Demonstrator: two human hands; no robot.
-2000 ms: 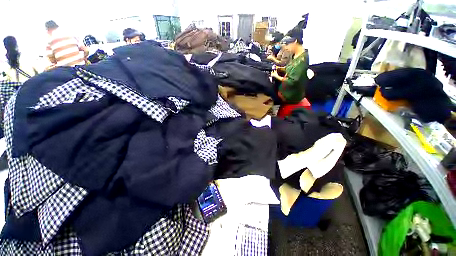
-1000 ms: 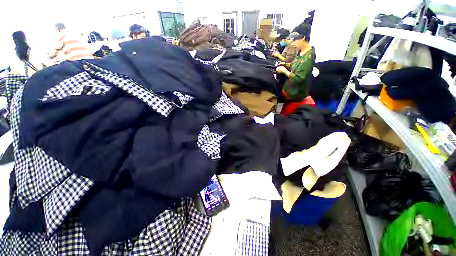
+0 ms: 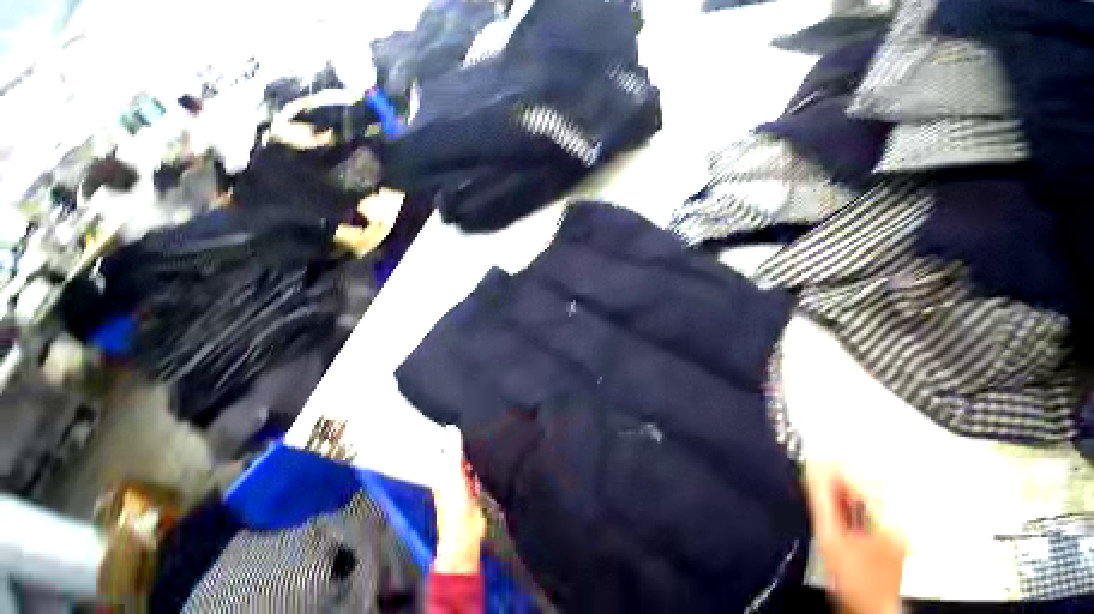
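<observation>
A dark navy quilted padded garment lies spread in front of me over the white table, with small pale marks on it. My left hand, with a red cuff, is at its left edge. My right hand is at its right edge, where a narrow checked strip shows. Both hands are blurred. Their fingertips are partly hidden or unclear, so I cannot tell whether they grip the cloth.
Navy and checked garments are heaped at the right. Another dark garment lies at the table's far end. A blue bin with striped dark cloth stands below the left table edge. Dark bundles lie farther left.
The view has swung from the big pile, phone and shelving to the spread navy garment. Both my hands have come into view.
</observation>
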